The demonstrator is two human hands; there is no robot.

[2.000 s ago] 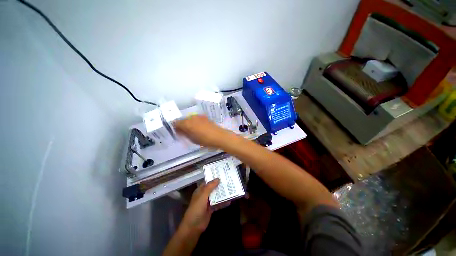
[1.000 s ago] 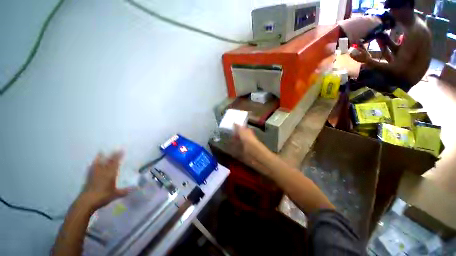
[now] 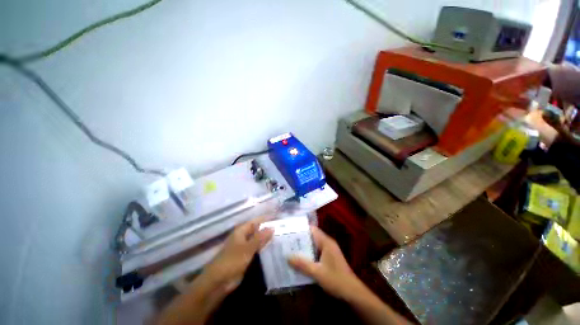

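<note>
A white box (image 3: 286,263) with clear film around it is held between my two hands, in front of the bar sealer's right half. My left hand (image 3: 245,244) grips its left side and top edge. My right hand (image 3: 324,257) grips its right side, thumb across the printed face. The bar sealer (image 3: 229,181) stands against the wall, its silver sealing arm (image 3: 203,222) along the front. Two white boxes (image 3: 170,188) stand at the back left of the board. The blue control box (image 3: 297,166) is at its right end.
The orange shrink tunnel (image 3: 439,95) is at the right on a wooden bench (image 3: 381,209). A white box (image 3: 399,126) lies on its conveyor (image 3: 389,141). A carton of film scrap (image 3: 496,235) is at lower right. Yellow boxes (image 3: 548,202) and a person's hand (image 3: 542,123) are at the far right.
My right hand has let go of a box at the tunnel mouth and come back to the sealer. Both hands now hold another box. The view has turned left again.
</note>
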